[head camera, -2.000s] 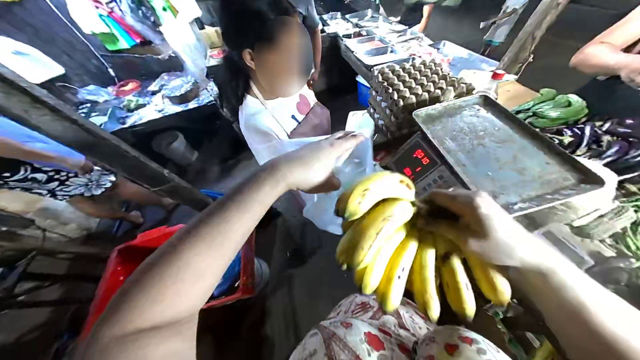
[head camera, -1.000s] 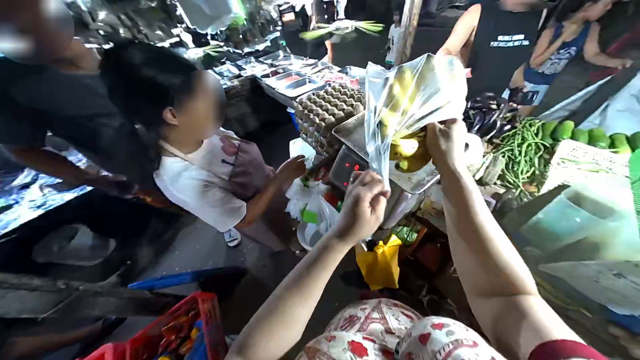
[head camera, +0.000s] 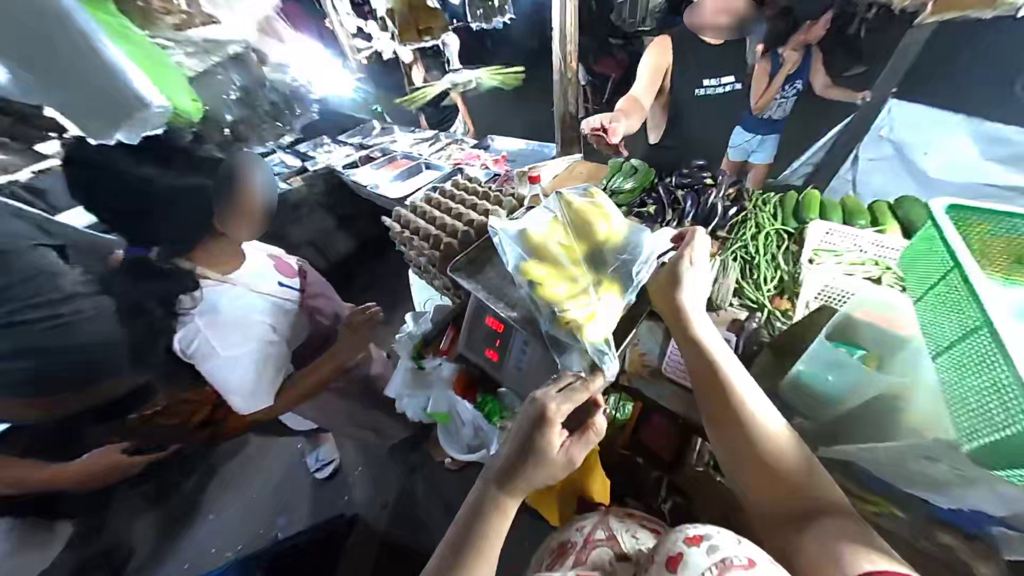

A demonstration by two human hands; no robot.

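Observation:
A bunch of yellow bananas [head camera: 572,260] lies inside a clear plastic bag [head camera: 632,240], held up in front of the digital scale. My left hand [head camera: 556,436] pinches the bag's lower end. With bent fingers, my right hand [head camera: 680,276] grips the bag's right side. Behind the bag is the metal weighing tray [head camera: 480,268], partly hidden by it. Red digits glow on the scale's display [head camera: 494,338], left of the bag.
Stacked egg trays [head camera: 448,224] stand behind the scale. Eggplants [head camera: 692,192], string beans [head camera: 756,248] and a green plastic basket [head camera: 960,336] are at the right. A person in a white shirt [head camera: 240,336] is at the left; another in black [head camera: 704,88] stands across the counter.
Two seconds ago my right hand held the bananas uncovered over the scale's side; now they are inside the bag. My left hand has moved to the bag's lower end. The view has swung right.

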